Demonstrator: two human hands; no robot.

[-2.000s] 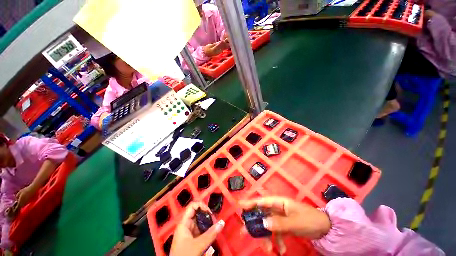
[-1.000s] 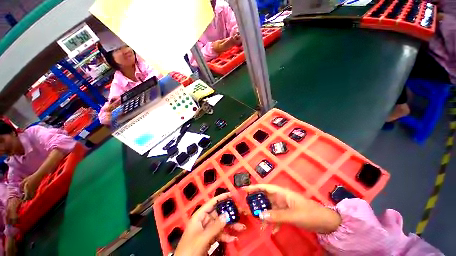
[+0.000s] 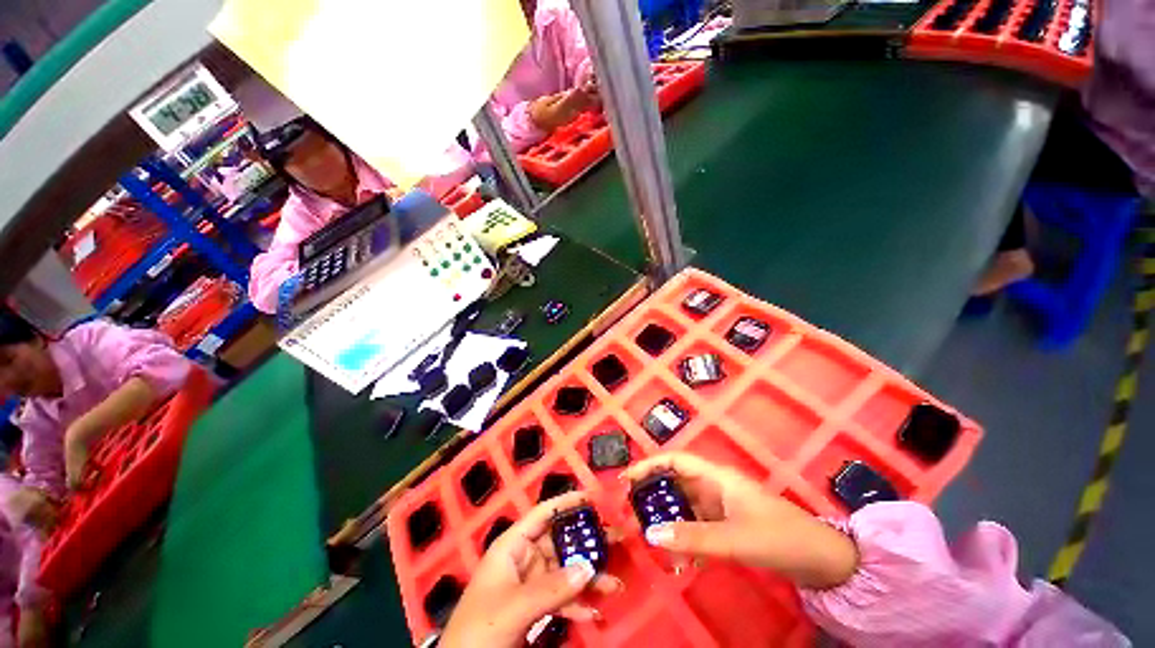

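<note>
My left hand (image 3: 517, 585) holds a black smartwatch body (image 3: 579, 539) between its fingers, with its lit screen of small icons facing me. My right hand (image 3: 728, 519) holds a second smartwatch body (image 3: 660, 504), its screen also lit with small icons. Both are held side by side above the red compartment tray (image 3: 830, 408). Many tray pockets hold dark watch bodies; some show silvery or pale-labelled faces. My hands hide part of the tray's near pockets.
Beyond the tray, dark watch bodies lie on white paper (image 3: 488, 403). A pale card (image 3: 380, 304), a calculator (image 3: 342, 260) and a metal post (image 3: 637, 152) stand behind. A yellow-white sheet (image 3: 380, 76) hangs above. People in pink smocks sit around the bench.
Two seconds ago both screens looked dark; they then show lit icons. Since a second ago, the hands have stayed nearly in place, and the right watch has risen slightly and shows more icons.
</note>
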